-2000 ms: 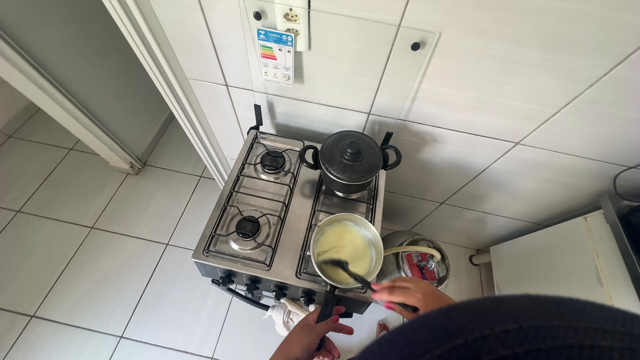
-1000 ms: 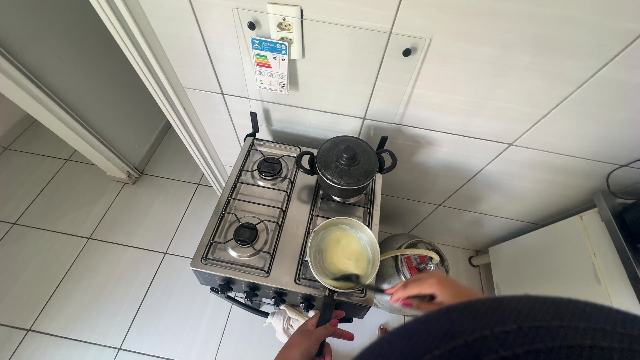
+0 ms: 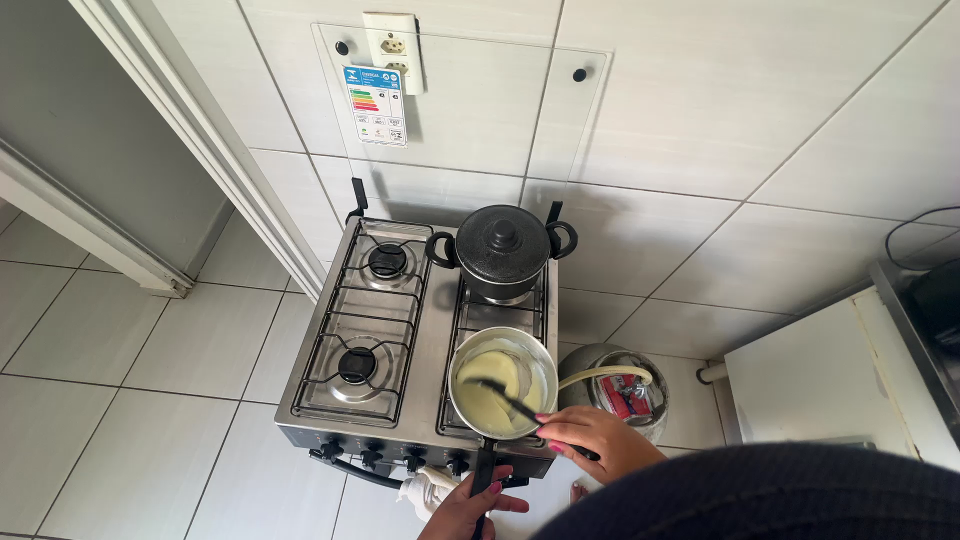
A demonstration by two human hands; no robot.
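Observation:
On the front right burner stands a light metal saucepan [image 3: 550,375] with a pale yellow creamy mixture [image 3: 480,409] in it. My left hand [image 3: 472,504] grips the pan's black handle [image 3: 484,469] below the stove's front edge. In my right hand [image 3: 598,442] is a black spoon or spatula [image 3: 517,405], its head dipped into the mixture at the middle of the pan. Behind the saucepan, a black lidded pot [image 3: 502,251] with two side handles sits over the rear right burner.
The steel stove [image 3: 442,375] has two bare burners on its left side. A cloth [image 3: 426,491] hangs from the oven handle [image 3: 360,471]. A gas cylinder [image 3: 592,390] with a hose [image 3: 600,371] stands right of the stove, and a white cabinet [image 3: 810,375] farther right.
The head of the black utensil has moved from the pan's near side toward its middle, with my right hand following. My left hand stays at the pan handle.

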